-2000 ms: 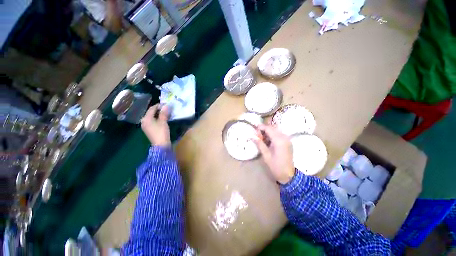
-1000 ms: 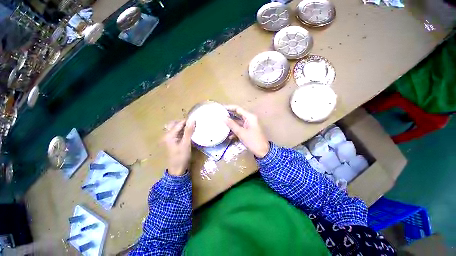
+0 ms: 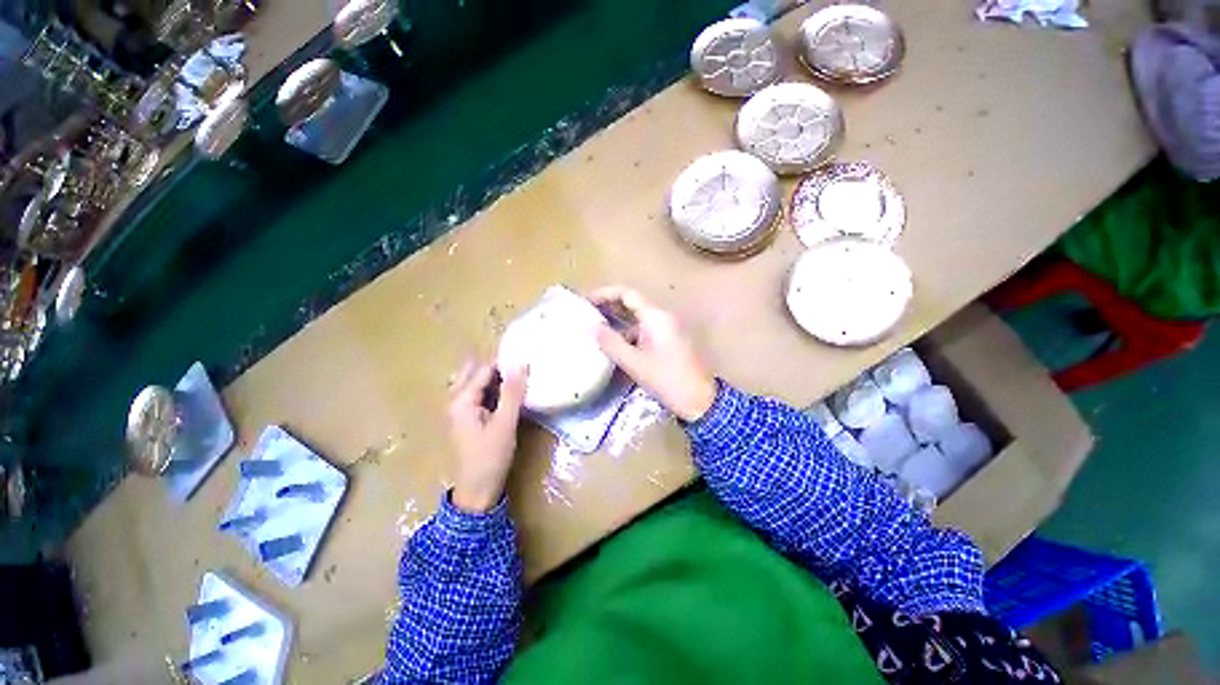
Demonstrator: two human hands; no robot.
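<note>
A round disc (image 3: pixel 559 351), glaring white on top, lies over a square pale fixture (image 3: pixel 585 426) whose corners show beyond its rim. The fixture's pegs are hidden under the disc. My left hand (image 3: pixel 484 431) holds the disc's left edge with thumb and fingers. My right hand (image 3: pixel 654 351) holds its upper right edge. Tiny shiny fasteners (image 3: pixel 642 426) lie scattered on the board beside the fixture.
Disc stacks (image 3: pixel 725 204), a perforated-rim plate (image 3: pixel 847 206) and a white disc (image 3: pixel 848 292) stand at upper right. Peg fixtures (image 3: pixel 305 498) are at lower left. The green conveyor (image 3: pixel 442 147) carries discs. A carton (image 3: pixel 1030 426) holds white wrapped parts.
Since two seconds ago both hands have come together on one disc over a fixture, away from belt and stacks. In the last second the disc has shifted slightly down, showing the fixture's top corner.
</note>
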